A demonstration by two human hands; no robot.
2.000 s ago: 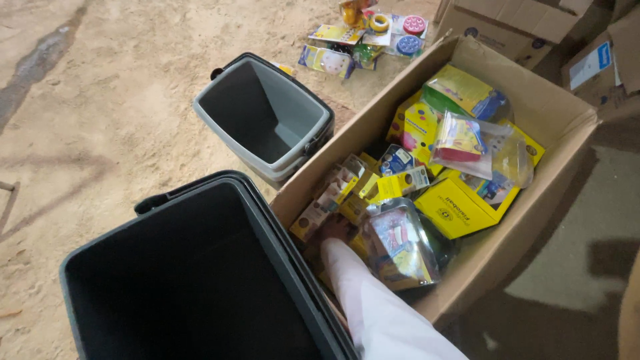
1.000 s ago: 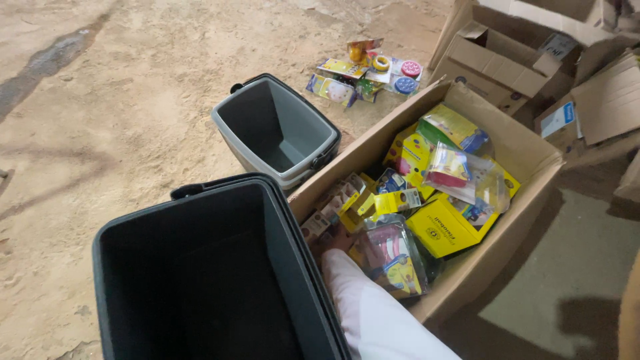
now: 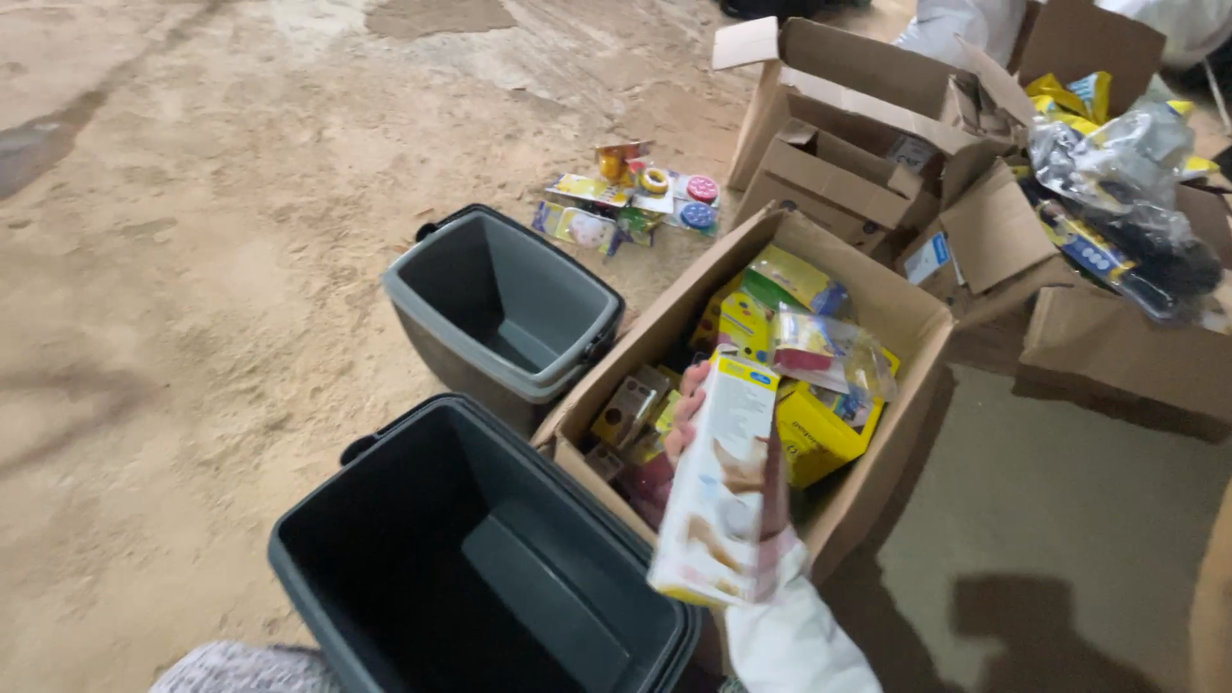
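Observation:
A long white and yellow product carton (image 3: 722, 481) is gripped in my right hand (image 3: 685, 414), whose fingers wrap around its left edge; the rest of the hand is behind it. Both are above an open cardboard box (image 3: 866, 525) filled with packaged goods, among them a yellow box (image 3: 818, 433) and a clear plastic pack (image 3: 833, 351). To the left of the cardboard box stand a large dark plastic bin (image 3: 549, 577) and a smaller grey bin (image 3: 423, 322), both with open tops. My left hand is out of view.
Several blister-packed items (image 3: 626, 197) lie on the rough floor beyond the grey bin. More open cardboard cartons (image 3: 828, 188) are stacked at the upper right, with plastic-wrapped goods (image 3: 1107, 192) among them. A speckled grey fabric (image 3: 241, 669) shows at the bottom left edge.
My right hand, earlier down inside the cardboard box, has risen above it with the white and yellow carton in its grip. The view has shifted, showing more cartons at the upper right.

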